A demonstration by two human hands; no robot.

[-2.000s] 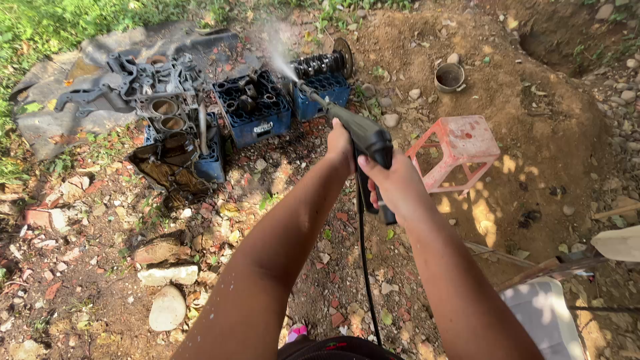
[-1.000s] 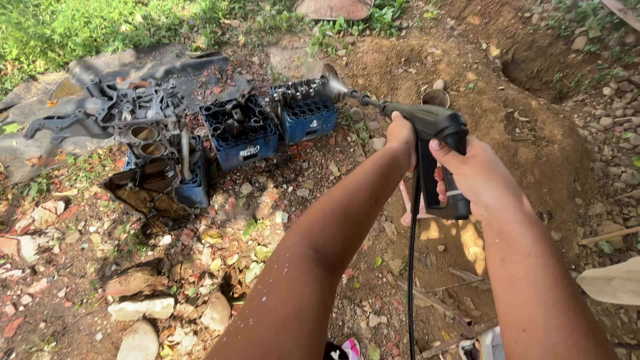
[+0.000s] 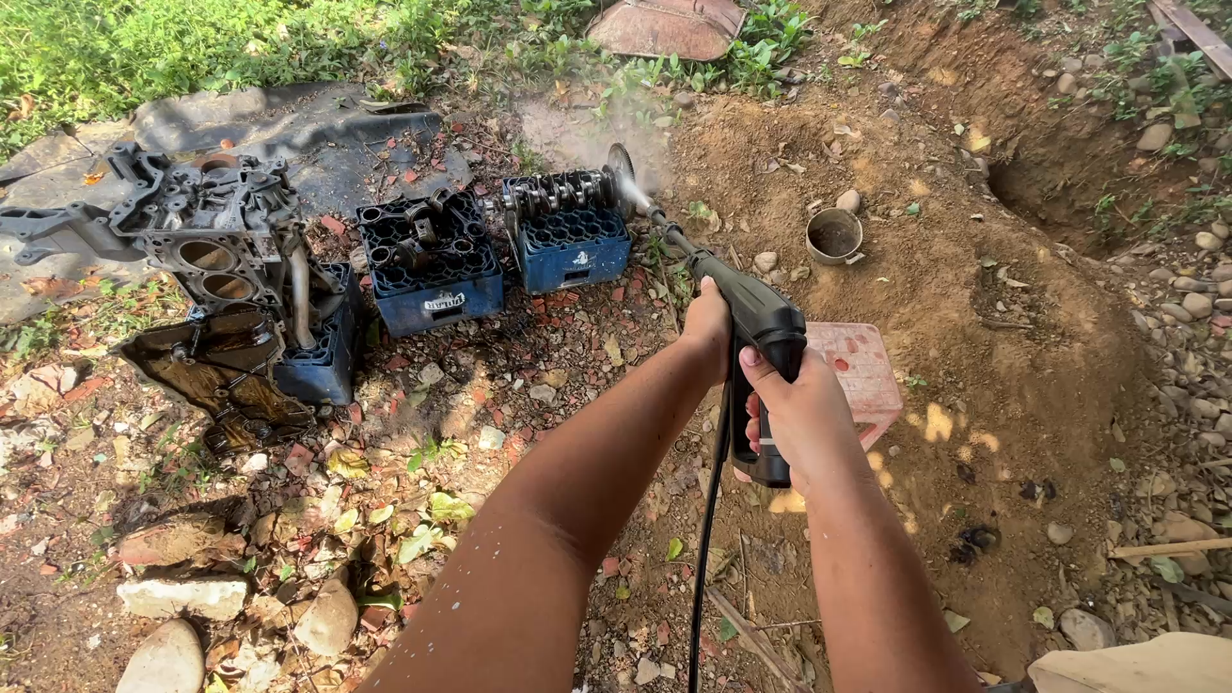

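Note:
My right hand (image 3: 807, 409) grips the rear handle of a black pressure washer gun (image 3: 756, 306). My left hand (image 3: 707, 327) holds the gun's body farther forward. Spray from the nozzle strikes the toothed flywheel end of a crankshaft (image 3: 558, 195), which lies across a blue plastic crate (image 3: 577, 252). In a second blue crate (image 3: 443, 306), to the left, sit dark connecting rods and pistons (image 3: 419, 231). Farther left, an engine block (image 3: 217, 255) rests over another blue crate (image 3: 332, 356), with an oily pan-like cover (image 3: 217, 371) leaning in front. A black hose (image 3: 707, 549) hangs from the gun.
A red-white plastic stool (image 3: 857, 371) stands beyond my right hand, with a metal pot (image 3: 834, 236) on the dirt behind it. A hole (image 3: 1044, 188) lies at the upper right. Large stones (image 3: 183, 597) and rubble cover the lower left. A dark sheet (image 3: 318, 135) lies behind the engine parts.
The spray, over the crates two seconds ago, now hits the crankshaft's flywheel end. Both hands still hold the gun. The view has shifted.

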